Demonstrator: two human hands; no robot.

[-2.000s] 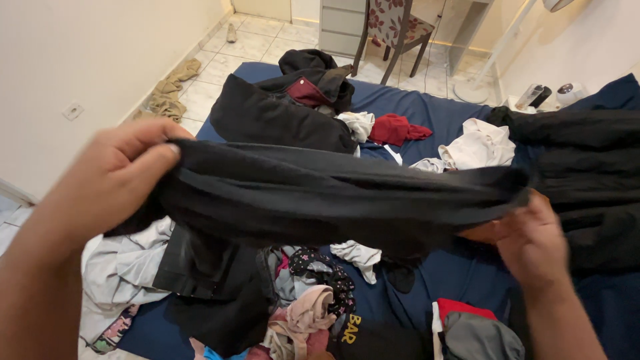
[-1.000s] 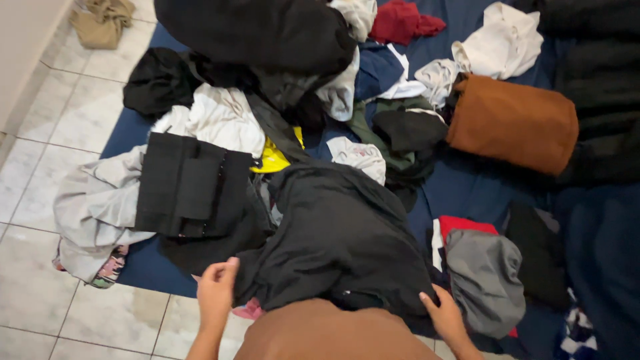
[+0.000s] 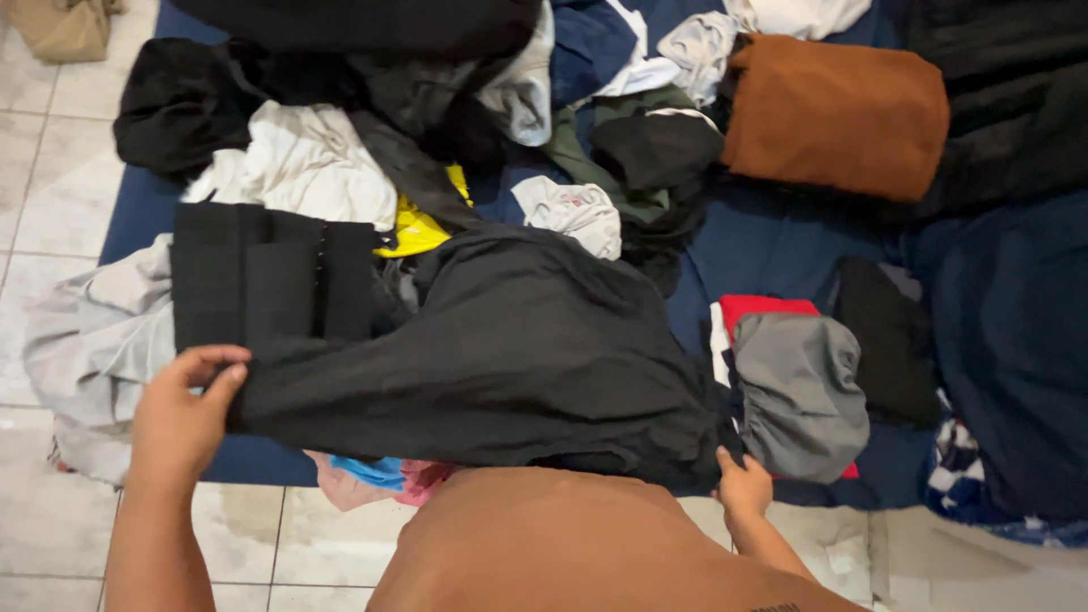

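Note:
A black cloth garment (image 3: 510, 357) lies spread across the near edge of the bed, over other clothes. My left hand (image 3: 191, 399) pinches its left end between thumb and fingers. At its lower right corner, my right hand (image 3: 744, 484) grips the black fabric. A folded black garment with a row of small hooks (image 3: 272, 280) lies just above my left hand. To the right of the black garment is a folded grey cloth (image 3: 799, 395) on a red one (image 3: 769, 303). Pink and blue cloth (image 3: 374, 476) shows beneath the near edge.
The navy bed sheet (image 3: 756, 246) bears a brown folded cloth (image 3: 837, 119), white clothes (image 3: 314, 170), a yellow cloth (image 3: 416, 229) and a dark green garment (image 3: 637, 191). Dark fabric (image 3: 1011, 340) covers the right side. Tiled floor (image 3: 59, 178) borders the bed at the left and front.
The black garment, held up in the air two seconds ago, now lies on the bed. Since one second ago my left hand has moved left and its end is drawn out sideways.

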